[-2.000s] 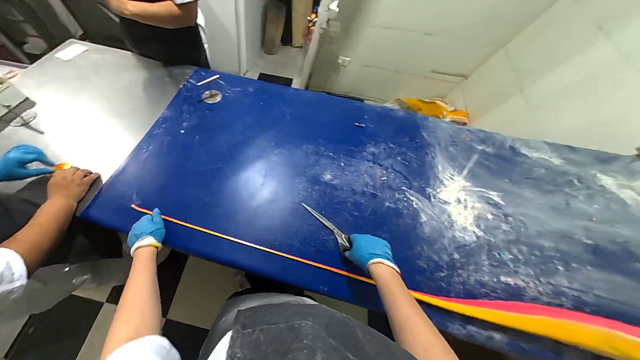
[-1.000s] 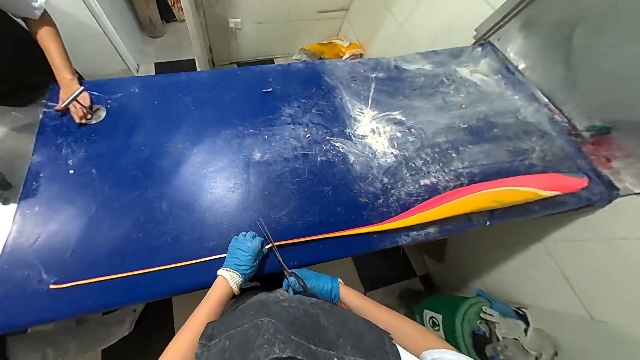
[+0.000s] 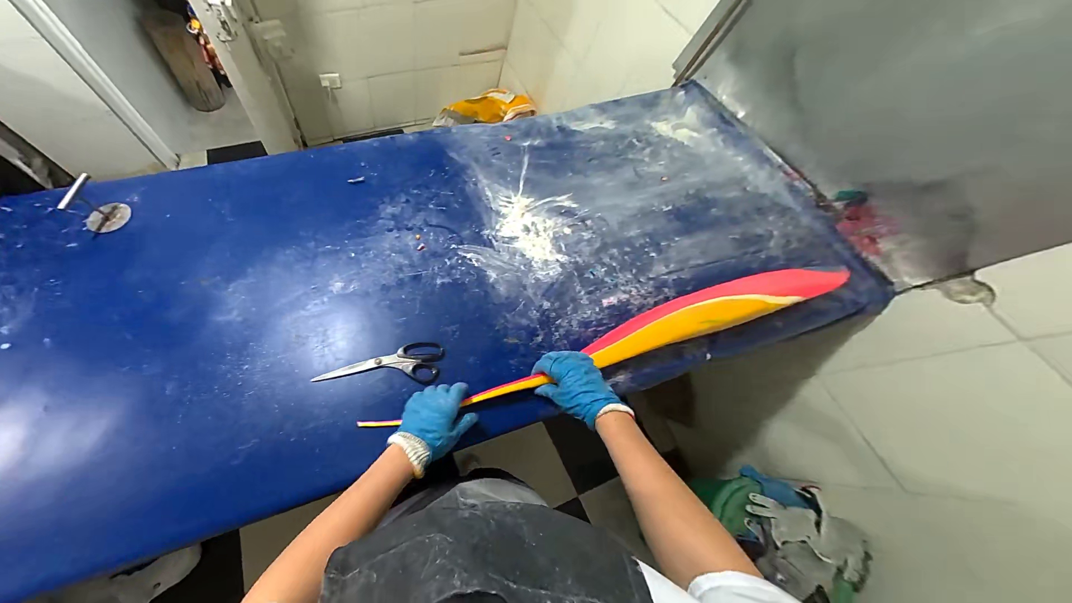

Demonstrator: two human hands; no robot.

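Observation:
A pink and yellow rope of soft, candy-like material point(image 3: 703, 322) lies along the near edge of a blue-covered table point(image 3: 209, 293), thick at the right and drawn thin toward the left. My left hand point(image 3: 434, 419), in a blue glove over a white knit cuff, rests over the thin part close to its left end; whether the fingers grip it is hidden. My right hand point(image 3: 576, 387), gloved the same way, is closed around the rope where it begins to widen. Scissors with black handles point(image 3: 387, 363) lie on the table just above my left hand, touched by neither hand.
White powder point(image 3: 532, 226) is spread over the table's right half. At the far left sits a round metal disc point(image 3: 109, 218) with a metal-handled tool by it. A grey metal surface point(image 3: 904, 109) adjoins the right end. Gloves point(image 3: 808, 523) lie over a green container below.
The scissors, in my right hand before, now lie on the table. My right hand has moved onto the rope. The long thin left part of the rope no longer shows. The view has swung right.

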